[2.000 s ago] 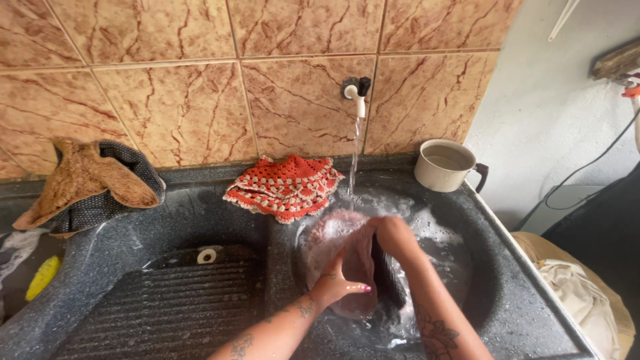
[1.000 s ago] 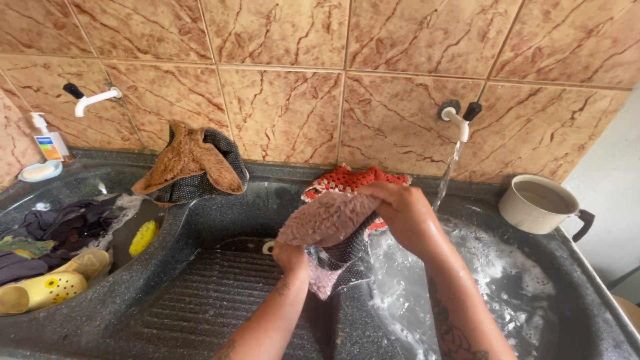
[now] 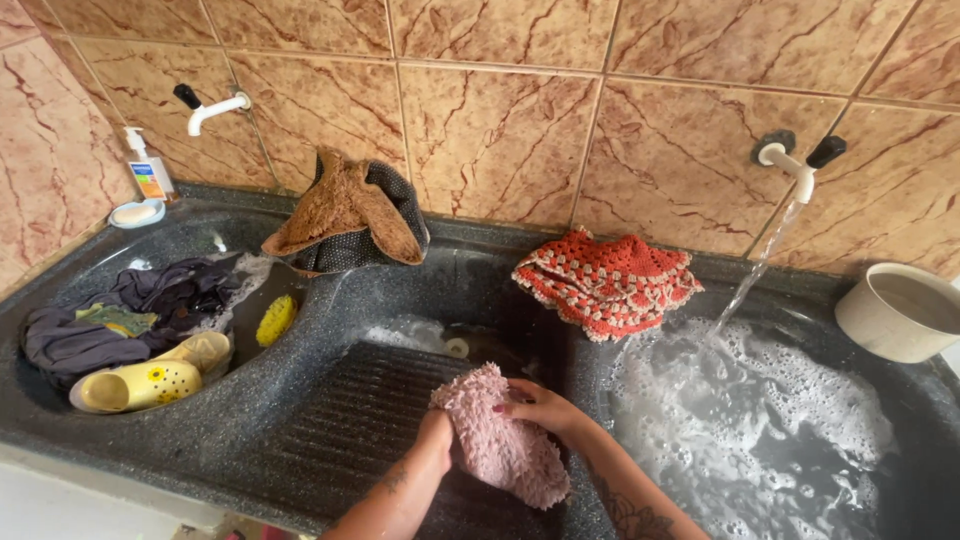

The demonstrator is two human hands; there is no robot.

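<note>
A wet pink shaggy mat [image 3: 499, 439], bunched up, is held over the ribbed washboard [image 3: 360, 405] of the dark stone sink. My left hand [image 3: 439, 435] grips its left side, the fingers mostly hidden by the pile. On its upper right edge, my right hand [image 3: 540, 409] holds with fingers on the shaggy face. Water runs from the right white tap [image 3: 787, 169] into the soapy right basin [image 3: 750, 427]. A red and beige crocheted piece [image 3: 607, 281] lies on the back rim between the washboard section and that basin.
A brown shaggy mat [image 3: 337, 210] drapes over the rim. The left basin holds dark clothes [image 3: 150, 307], yellow clogs [image 3: 139, 384] and a yellow brush [image 3: 277, 320]. A pump bottle [image 3: 150, 172], a soap dish [image 3: 137, 214] and a left tap [image 3: 217, 109] are behind. A pot [image 3: 900, 311] sits right.
Both hands have moved the pink mat left, out of the soapy right basin and over the washboard. Its shaggy side now faces up. The view has swung left.
</note>
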